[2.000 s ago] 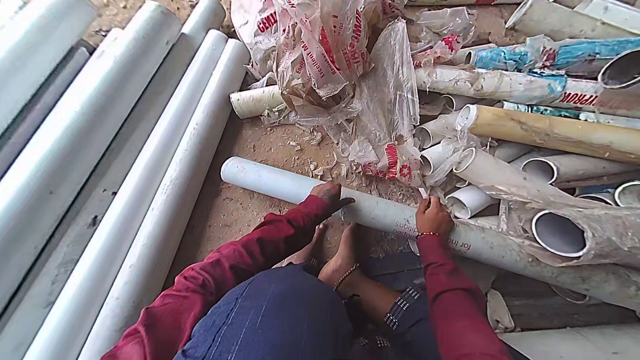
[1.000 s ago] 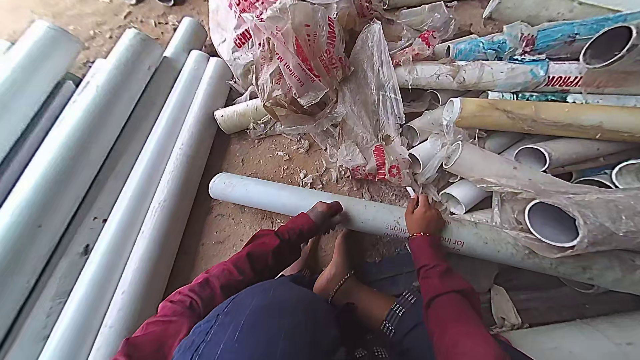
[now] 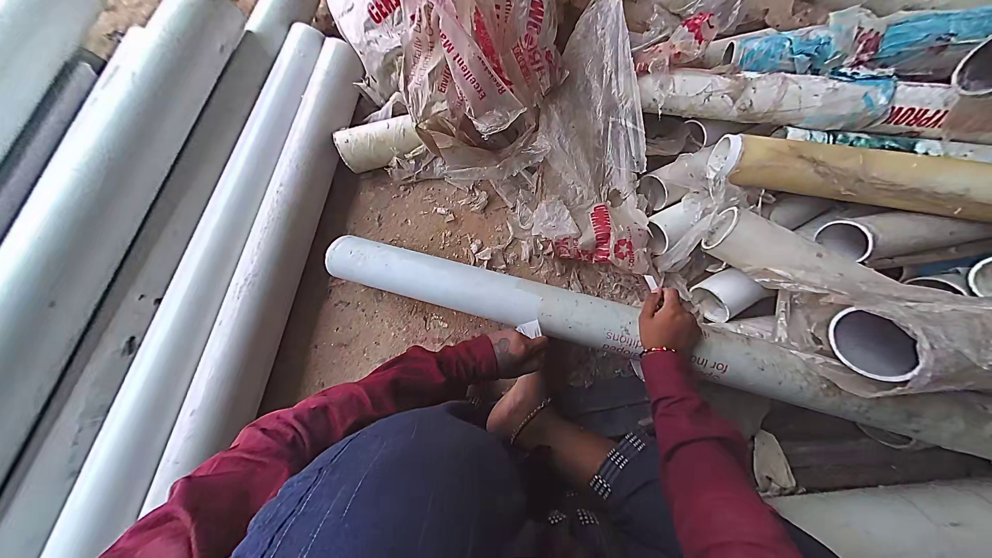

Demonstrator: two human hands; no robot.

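A long plastic pipe (image 3: 434,279) lies slantwise across my front, its far-left part bluish and clean, the rest covered by a dull, printed plastic film (image 3: 589,318). My left hand (image 3: 518,353) is closed on a small whitish flap of film at the pipe's lower side, near where the film ends. On the pipe's upper side, right of centre, my right hand (image 3: 669,319) pinches a thin white strip (image 3: 652,284) that sticks up past its fingers. Below the pipe, between the hands, another bit of white film hangs. My bare foot (image 3: 518,411) rests under the left hand.
Several long pale pipes (image 3: 256,287) lie side by side at the left. Crumpled printed plastic wrap (image 3: 480,70) is heaped at the top centre beside a short pipe end (image 3: 377,144). Wrapped pipes (image 3: 860,170) are stacked at the right, open ends facing me. Film scraps litter the ground (image 3: 403,201).
My left hand has moved off the top of the pipe to its lower side and now has a flap of film in its fingers. My right hand stays at about the same place on the pipe.
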